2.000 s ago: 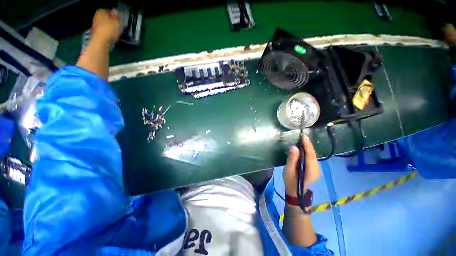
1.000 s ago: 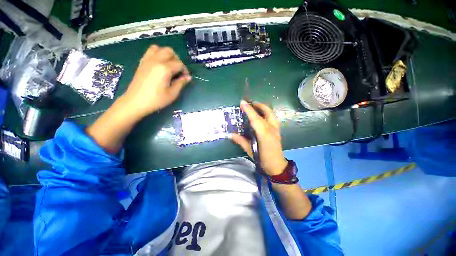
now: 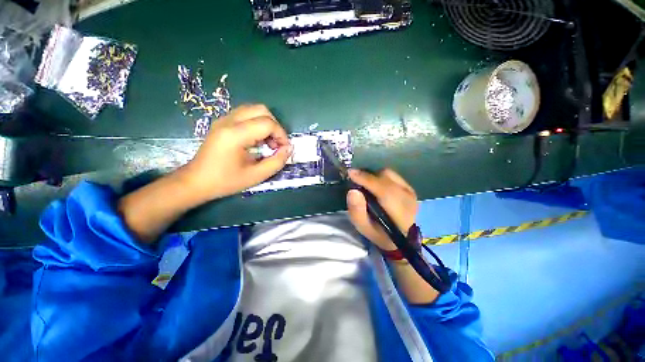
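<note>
A phone circuit board [image 3: 304, 170] lies on the green bench near its front edge. My left hand [image 3: 244, 150] is over the board's left part, with thumb and forefinger together; what is between the fingertips is too small to tell. My right hand [image 3: 385, 205] holds a black soldering iron [image 3: 387, 225] like a pen. The iron's tip is at the right part of the board. A pile of small leaded components [image 3: 203, 95] lies beyond my left hand.
Stacked boards [image 3: 332, 20] lie beyond the work board. A pale tip cleaner cup [image 3: 497, 97] stands at right, beside black equipment and a fan grille [image 3: 498, 20]. A zip bag of components [image 3: 88, 71] lies upper left. Yellow-black tape [image 3: 495, 228] marks the blue floor.
My left hand has come down from above the board onto its left part. The soldering iron's tip is now at the board. The view has shifted, and the component pile is uncovered.
</note>
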